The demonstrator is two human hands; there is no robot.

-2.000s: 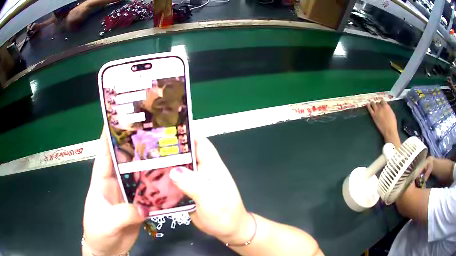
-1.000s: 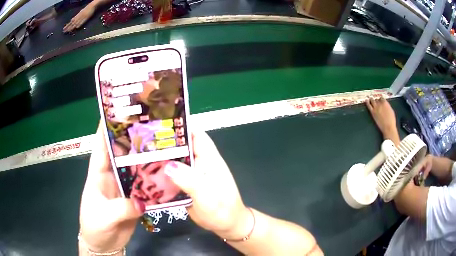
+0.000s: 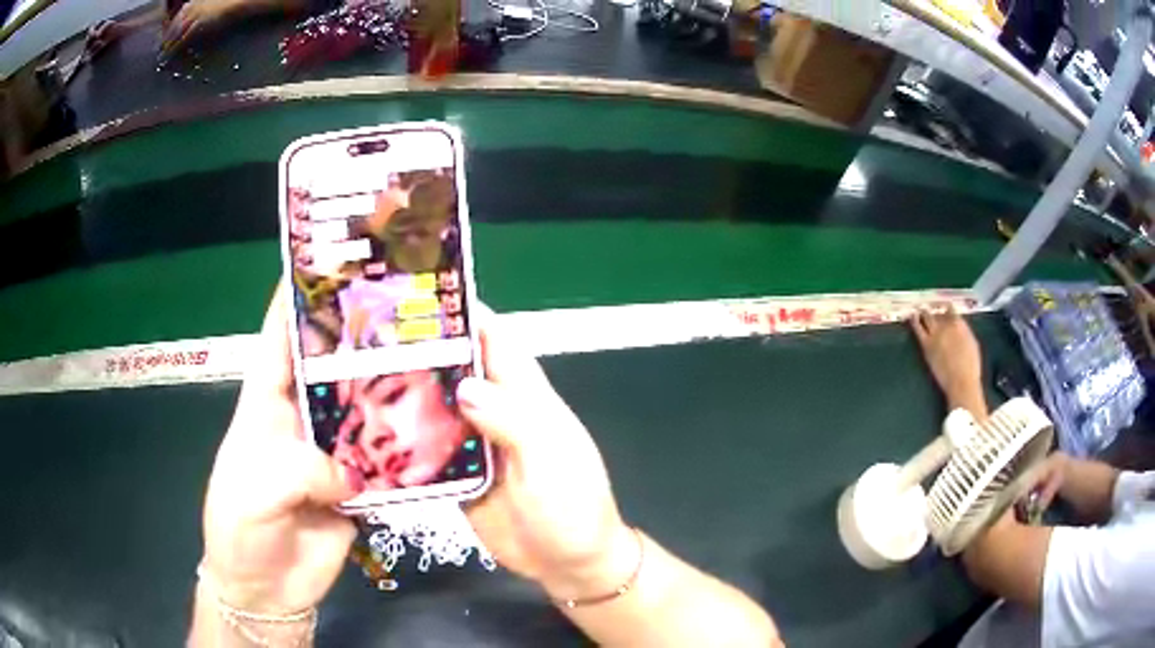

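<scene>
A large smartphone [image 3: 384, 317] with a pale-pink rim stands upright in both hands, its colourful screen lit and facing me. My left hand [image 3: 272, 494] grips its lower left side, thumb at the bottom corner. My right hand [image 3: 545, 475] grips its lower right side, thumb at the screen's right edge. A loose pile of small white loop-shaped parts [image 3: 437, 537] lies on the dark green mat below the phone, partly hidden by the phone and my hands. A small orange-yellow piece [image 3: 370, 565] lies at the pile's left.
A white rail [image 3: 633, 329] with red lettering separates the mat from the green belt [image 3: 709, 253]. A cream fan [image 3: 887, 513] stands at right beside a neighbour's arms and white sleeve. Bluish bagged parts [image 3: 1077, 367] lie beyond. A cardboard box [image 3: 823, 66] is across the belt.
The view has shifted, so the fan and rail's right part sit lower. More of the white pile shows below the phone. The right thumb is now nearer the screen's right edge.
</scene>
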